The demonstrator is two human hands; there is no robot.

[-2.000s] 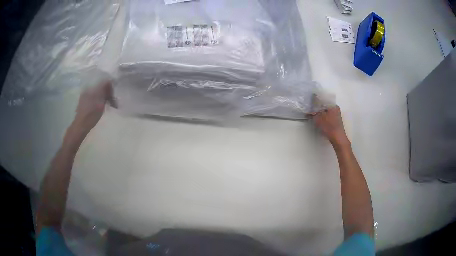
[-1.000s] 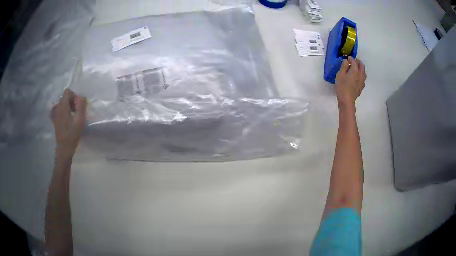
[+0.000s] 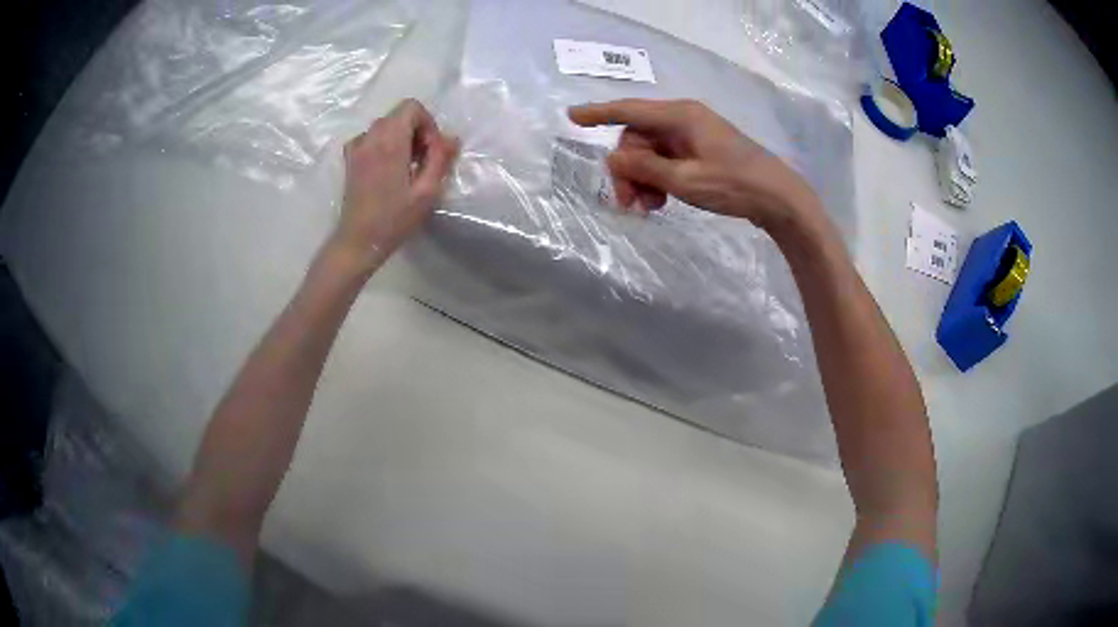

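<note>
A pale grey product in a shiny clear poly bag (image 3: 650, 294) lies on the white table in front of me, its edge slanting down to the right. A white barcode label (image 3: 604, 60) is on its far part, and a printed label (image 3: 581, 172) shows partly behind my right hand. My left hand (image 3: 395, 174) pinches the plastic at the bag's left edge. My right hand (image 3: 687, 159) is over the middle of the bag, index finger extended and other fingers curled. I cannot tell whether it holds a piece of tape.
A blue tape dispenser (image 3: 986, 296) stands at the right beside barcode labels (image 3: 932, 244). A second blue dispenser (image 3: 922, 64), a blue tape roll (image 3: 890, 110) and a white label bundle (image 3: 956, 167) lie farther back. Clear bags (image 3: 245, 86) lie far left. A grey product (image 3: 1054, 521) is at lower right.
My right hand has left the tape dispenser and moved left over the bag. My left hand stays at the bag's left edge. The view has turned, so the bag appears slanted and farther right.
</note>
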